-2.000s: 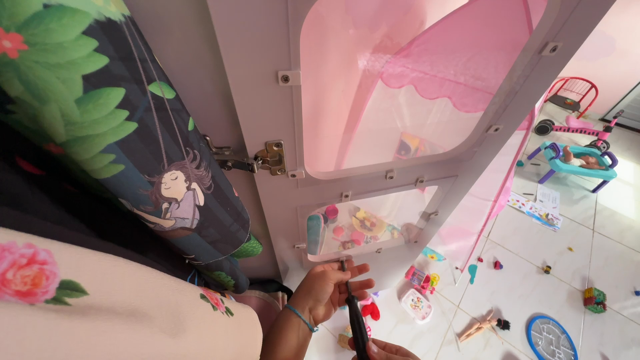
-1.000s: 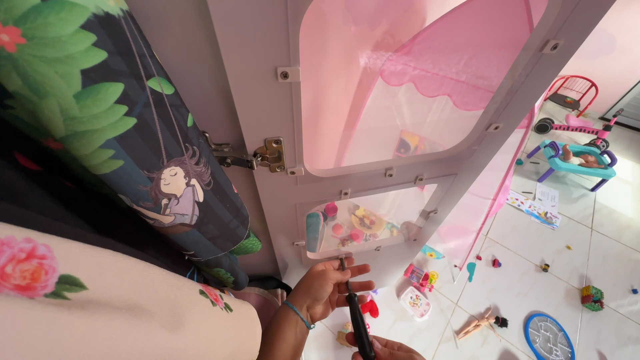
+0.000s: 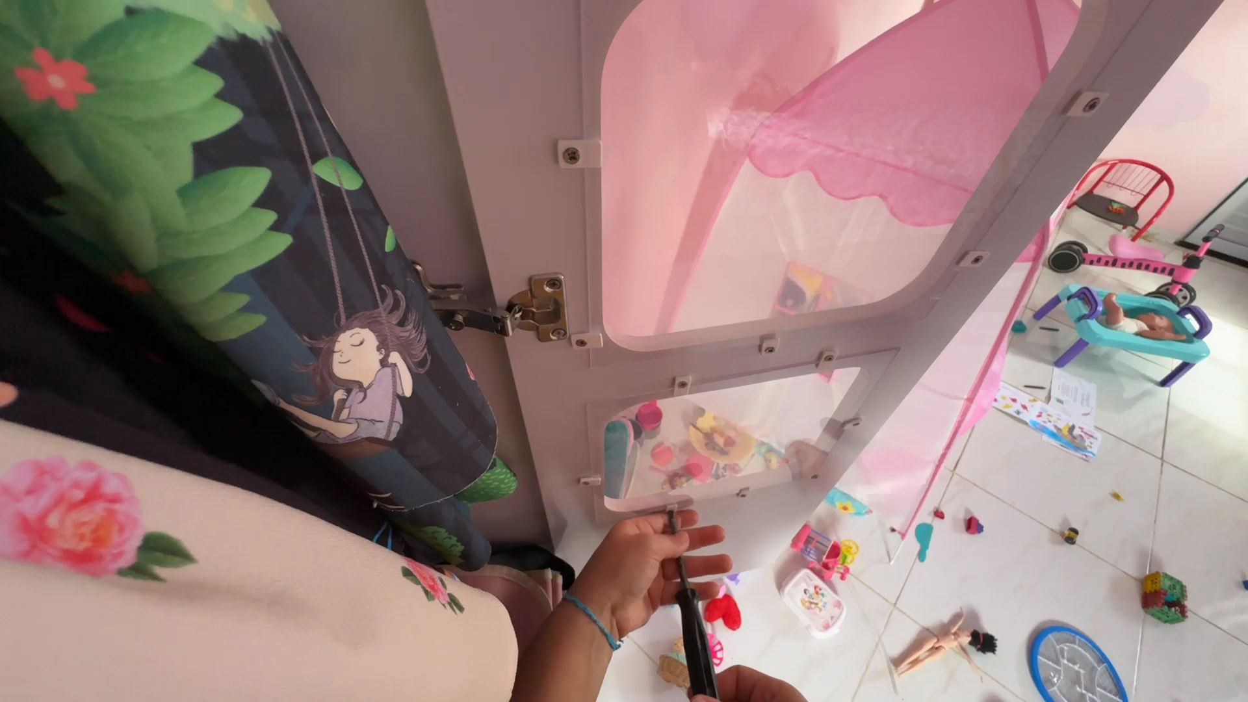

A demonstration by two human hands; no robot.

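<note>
My left hand [image 3: 639,570] is raised at the lower part of a white cabinet door [image 3: 507,390], its fingertips around the tip of a screwdriver at a small clip on the door's lower edge. My right hand [image 3: 751,684], partly cut off by the bottom edge, grips the black handle of the screwdriver [image 3: 695,634]. The door holds two clear panels, fixed by small clips with screws such as the clip [image 3: 579,154] at the upper left. A metal hinge [image 3: 541,308] joins the door to the cabinet. Whether the tip sits in a screw cannot be told.
Printed clothes [image 3: 429,409] hang at the left. Toys lie on the tiled floor at the right: a doll [image 3: 936,648], a blue-rimmed disc [image 3: 1077,663], a block cube [image 3: 1164,597] and a lunch box-like case [image 3: 812,601]. Farther back stand a toy doll bed [image 3: 1131,331], a pink scooter [image 3: 1131,261] and a red chair [image 3: 1121,195].
</note>
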